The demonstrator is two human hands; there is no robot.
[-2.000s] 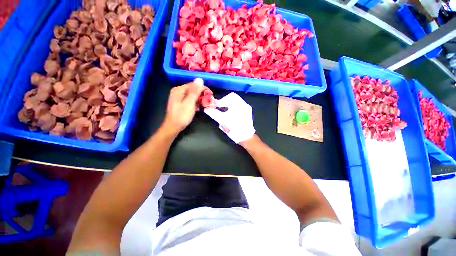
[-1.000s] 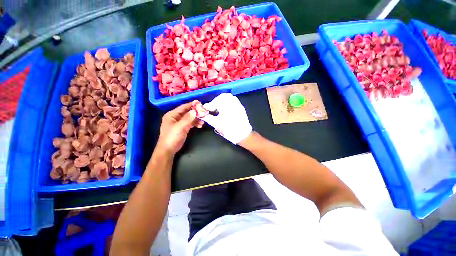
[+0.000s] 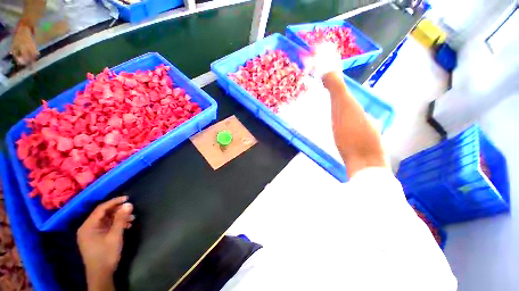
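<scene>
My left hand [image 3: 105, 236], bare, hovers over the black bench below the red parts bin, its fingers curled and apart, holding nothing that I can see. My right hand [image 3: 325, 59], in a white glove, is stretched out over the far part of the blue finished-goods tray [image 3: 312, 149], beside the rows of joined pieces [image 3: 270, 79]. Glare washes the glove out; a pinkish patch shows at its fingertips, and I cannot tell whether it holds a piece. The green cap [image 3: 224, 138] sits on the cardboard pad [image 3: 206, 149] between the bin and the tray.
Red parts [image 3: 108, 128] fill the blue bin at left. Brown cups [image 3: 11, 250] show at the lower left edge. Another blue tray [image 3: 373, 52] of red pieces is beyond mine. Stacked blue crates [image 3: 449, 176] stand at right. Another person's hand [image 3: 24, 45] is at upper left.
The view has swung to the right. My hands have parted: the right has moved from the left hand out over the tray, and the left no longer shows the small red piece.
</scene>
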